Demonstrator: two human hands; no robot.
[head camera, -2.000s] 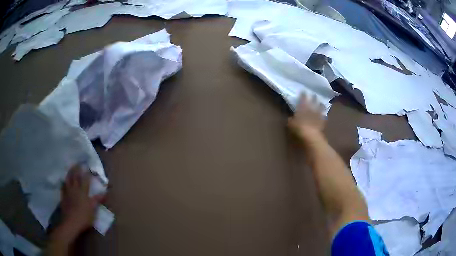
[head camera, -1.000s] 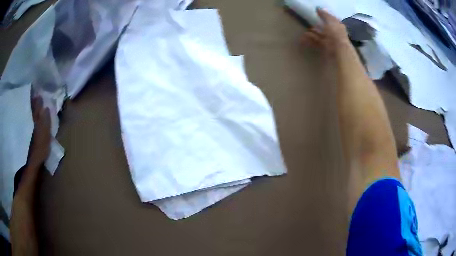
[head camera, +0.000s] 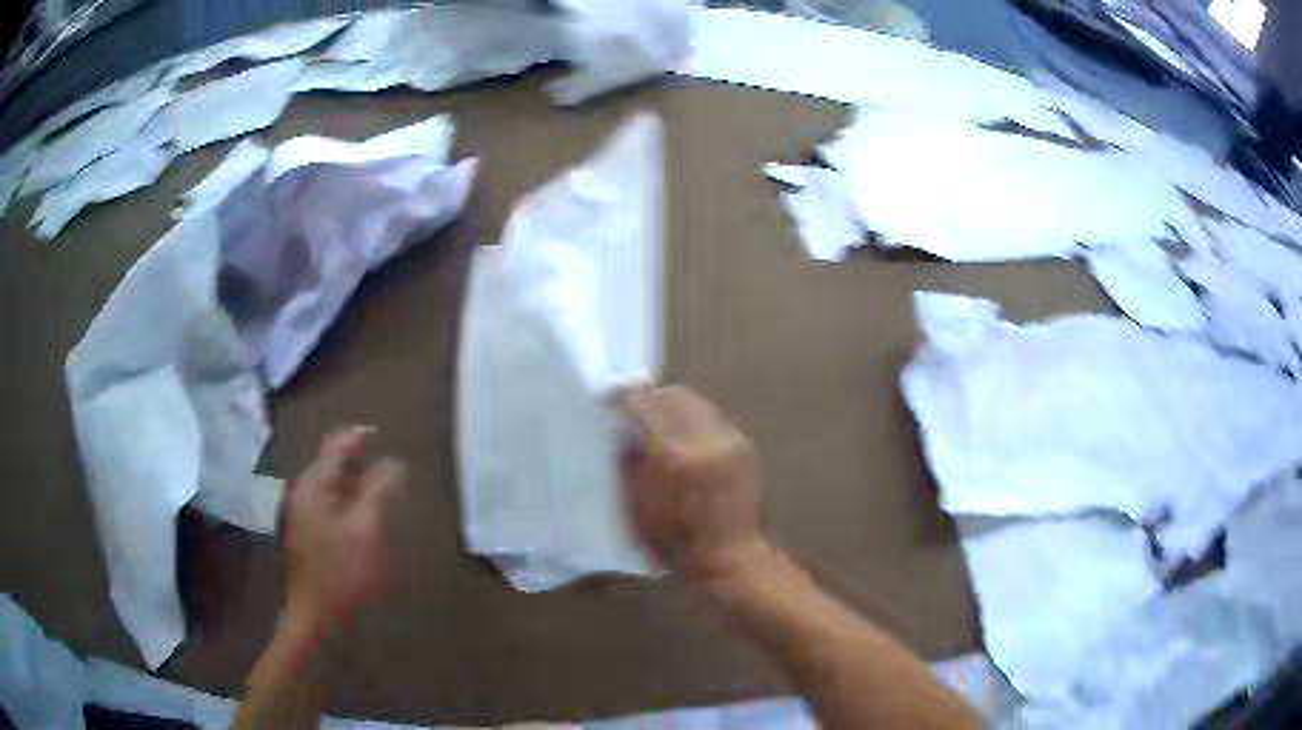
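A large white pattern piece (head camera: 536, 414) stands in front of me on the brown surface, its right side lifted and partly folded. My right hand (head camera: 688, 478) is closed on its right edge. My left hand (head camera: 340, 521) is blurred, to the left of the piece and not touching it, fingers apart and empty. A crumpled, layered pattern bundle (head camera: 143, 399) with a grey-shadowed fold lies to the left of my left hand.
Large pattern pieces (head camera: 1085, 407) lie at the right. More white pieces (head camera: 985, 186) lie at the far right and along the far edge, where one sheet (head camera: 628, 43) is raised or crumpled. A white strip (head camera: 714, 713) runs along the near edge.
My right hand has come back from the far right and taken hold of the middle piece, which is now partly folded up. My left hand has left the left bundle and moved right.
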